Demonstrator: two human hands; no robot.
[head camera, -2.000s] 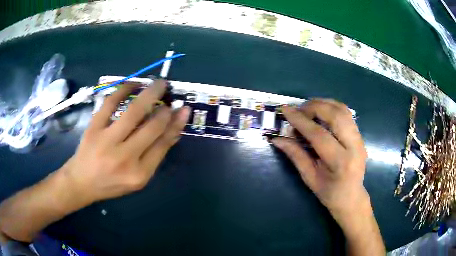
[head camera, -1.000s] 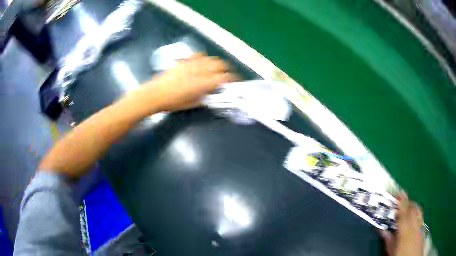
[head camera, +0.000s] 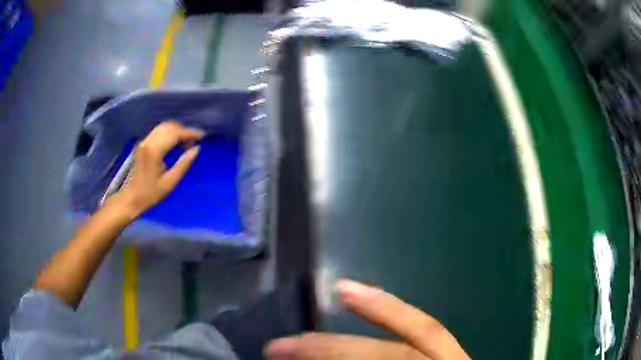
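My left hand (head camera: 156, 169) is over a plastic-lined bin with a blue bottom (head camera: 204, 200), at the left. Its fingers are curled but apart, and nothing shows between them. A thin white edge (head camera: 118, 184) lies beside the hand inside the bin; I cannot tell what it is. My right hand (head camera: 379, 330) is at the bottom, cut off by the picture's edge, over the near end of the dark green bench (head camera: 422, 183). Its visible fingers are spread and hold nothing visible. The power strip housing and cord are out of view.
Shiny clear plastic (head camera: 379, 24) lies across the bench's far end. The bench's pale edge (head camera: 531, 176) runs along the right, beside a brighter green surface (head camera: 569, 162). The grey floor (head camera: 42, 162) has yellow and green lines.
The view has swung left to the bin. My left hand has moved from the bench and white cord to above the bin. My right hand is away from the housing, which has left the view.
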